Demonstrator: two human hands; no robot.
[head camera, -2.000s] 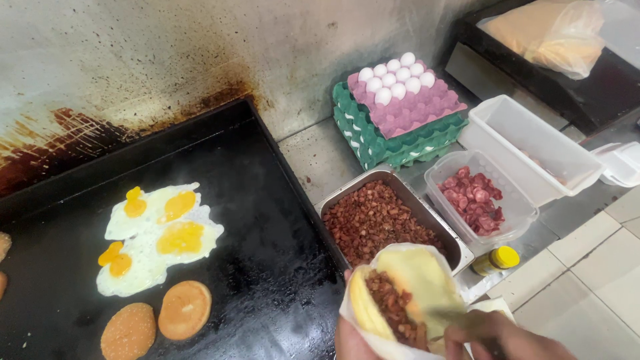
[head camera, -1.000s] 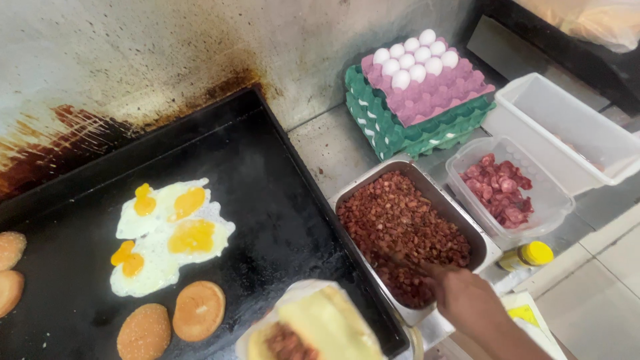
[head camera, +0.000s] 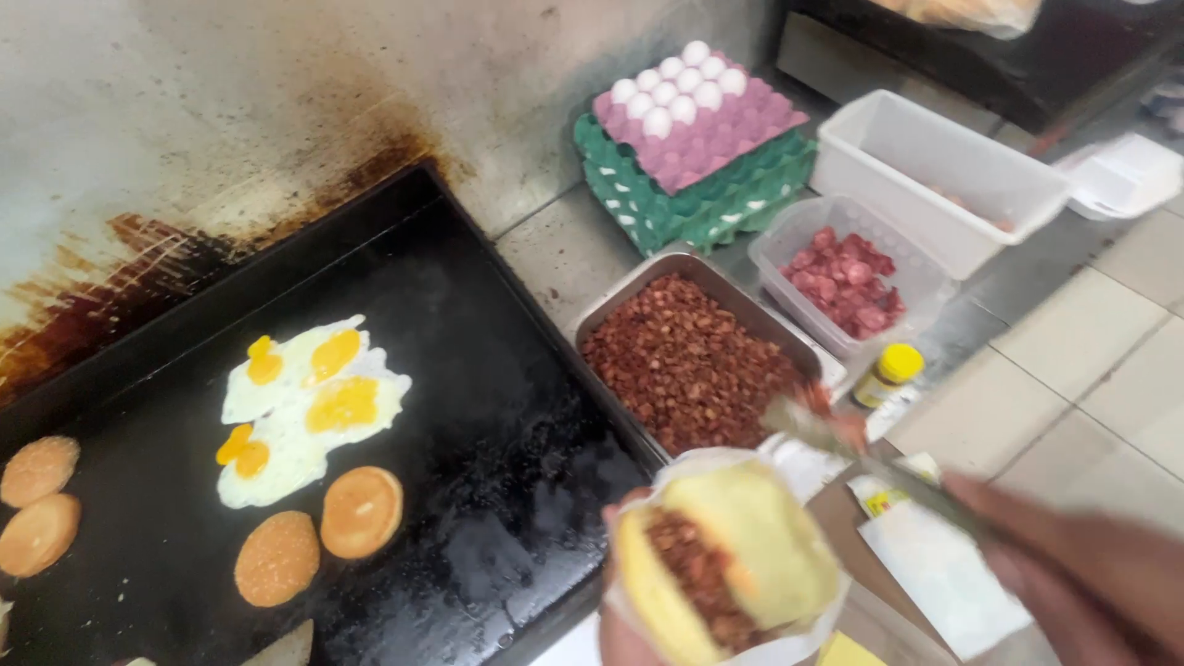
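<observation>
My left hand (head camera: 622, 618) holds an opened bun (head camera: 777, 546) in white paper, with chopped browned meat (head camera: 698, 578) between its halves. In my right hand (head camera: 1045, 546) is a blurred metal utensil (head camera: 911, 486), its end carrying some meat above the near right corner of a steel pan (head camera: 606, 310). The pan holds more chopped meat (head camera: 694, 361). On the black griddle (head camera: 490, 416), left of my hands, lie fried eggs (head camera: 314, 407) run together, and bun halves (head camera: 363, 511) close by.
Behind the pan are stacked egg trays (head camera: 703, 139) with white eggs. A plastic tub of sliced sausage (head camera: 846, 277), a long white container (head camera: 934, 176) and a yellow-capped jar (head camera: 888, 375) stand to the right. More bun halves (head camera: 39, 536) lie at the griddle's left. Stained wall (head camera: 231, 111) rises behind.
My right hand was over the meat pan a second ago; it has moved back toward the bun with meat on the utensil. The bun in my left hand now sits farther right in view.
</observation>
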